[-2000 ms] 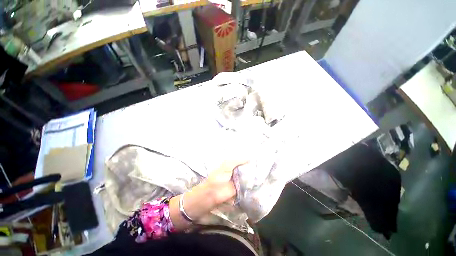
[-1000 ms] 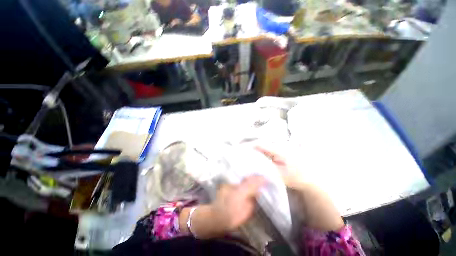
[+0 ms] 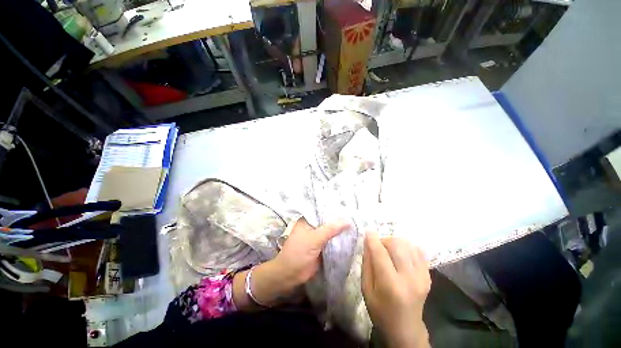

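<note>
A pale grey-beige blotchy garment (image 3: pixel 235 221) lies heaped across the white table, with a rounded part at the left and a banded opening at the far end. My left hand (image 3: pixel 299 255) grips a fold of the cloth between thumb and fingers at the near edge. My right hand (image 3: pixel 395 275) is just right of it, fingers curled with the tips against the same fold. The cloth between the hands shows a paler, lilac-white side. Whether a thread is at my right fingertips is too fine to tell.
The white table (image 3: pixel 463 170) has worn edges. A blue folder with printed sheets (image 3: pixel 163 156) and a brown card (image 3: pixel 129 188) lie at its far left corner. A black slab (image 3: pixel 138 245) and hangers (image 3: pixel 61 224) are at the left. A red-brown carton (image 3: pixel 351 47) stands beyond.
My right hand, out of view two seconds ago, came in over the cloth and is now at the fold beside my left hand. The pinched cloth now stands upright between both hands.
</note>
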